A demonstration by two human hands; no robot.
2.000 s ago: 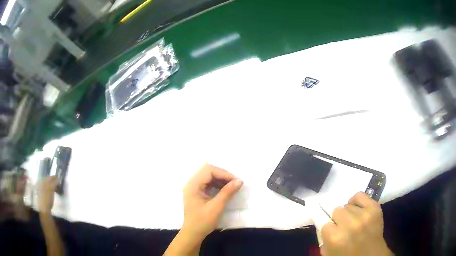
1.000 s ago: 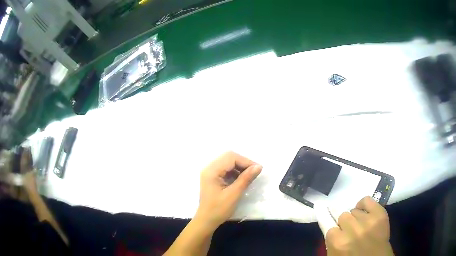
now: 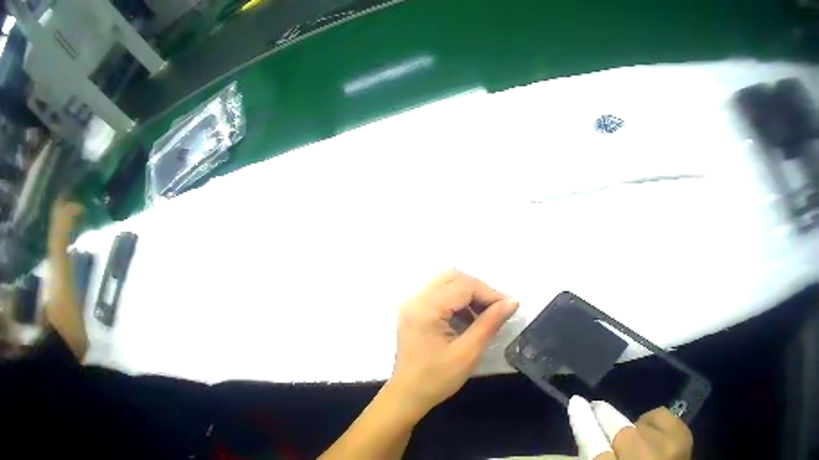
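A black device housing (image 3: 575,346) with a large window opening is at the lower right, partly over the bench's front edge; dark shows through its window. My right hand (image 3: 633,433), with white finger cots on some fingertips, grips its lower near corner and side. My left hand (image 3: 453,332) is bare, just left of the housing and not clearly touching it. Its thumb and index fingertips are pinched together. Whether they hold a tiny or clear part cannot be told.
More black housings lie at the far right (image 3: 783,135), blurred, and at the left (image 3: 115,278). Clear bags with flat parts (image 3: 193,148) lie on the green belt (image 3: 539,45). A printed mark (image 3: 609,124) shows on the white cover. Another person's arm (image 3: 63,278) reaches in at left.
The housing, in my right hand, has moved toward the bench's front edge, and its window now shows dark instead of white. My left hand is closer to it. The other person's arm has reached toward the belt.
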